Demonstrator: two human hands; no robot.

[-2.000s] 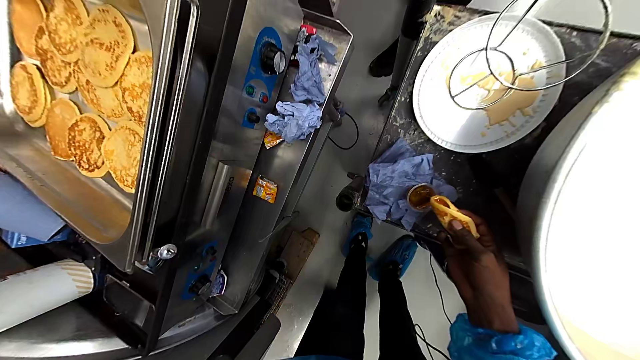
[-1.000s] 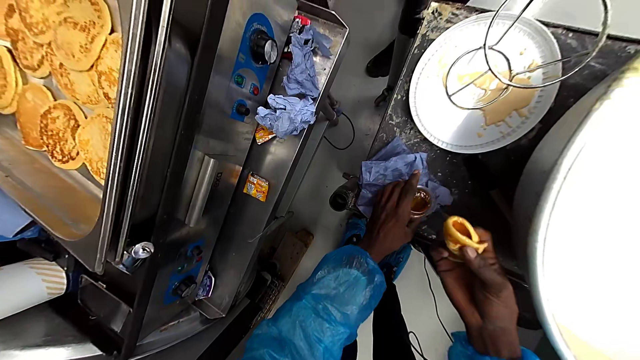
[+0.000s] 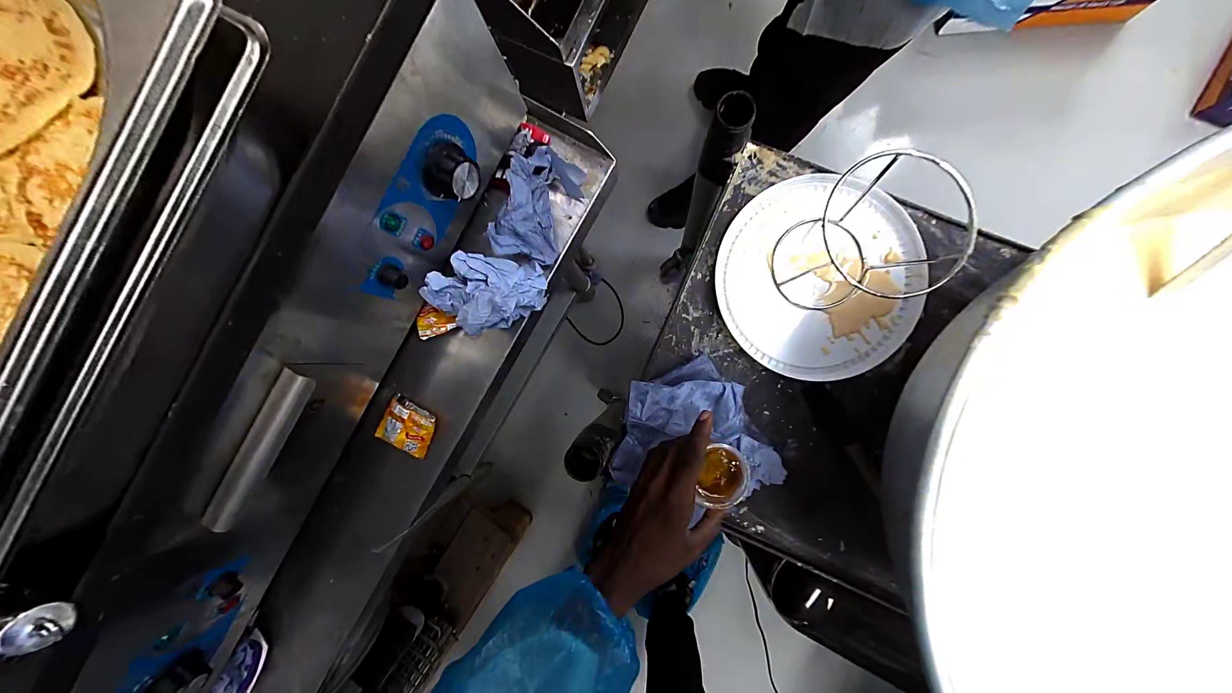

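My left hand (image 3: 664, 510), in a blue plastic sleeve, reaches over the near corner of a dark worktop. Its thumb and fingers are spread around a small clear cup of amber liquid (image 3: 722, 474), touching or nearly touching the rim. Under and beside the cup lies a crumpled blue paper towel (image 3: 688, 409). Further along the worktop is a white plate (image 3: 760, 318) with smeared batter, and a round wire stand or whisk-like wire tool (image 3: 948, 279) is over it. My right hand is outside the view, and so is the folded pancake it held.
A large metal pot (image 3: 919, 452) of pale batter fills the right side. At left are a steel griddle front with knobs (image 3: 450, 171), a tray of pancakes (image 3: 38, 144), crumpled blue towels (image 3: 496, 294) and a yellow wrapper (image 3: 406, 425). Another person's dark-clothed legs (image 3: 799, 77) stand beyond the worktop.
My left hand came into view and reached the cup. My right hand, seen earlier holding a folded pancake beside the cup, has left the view.
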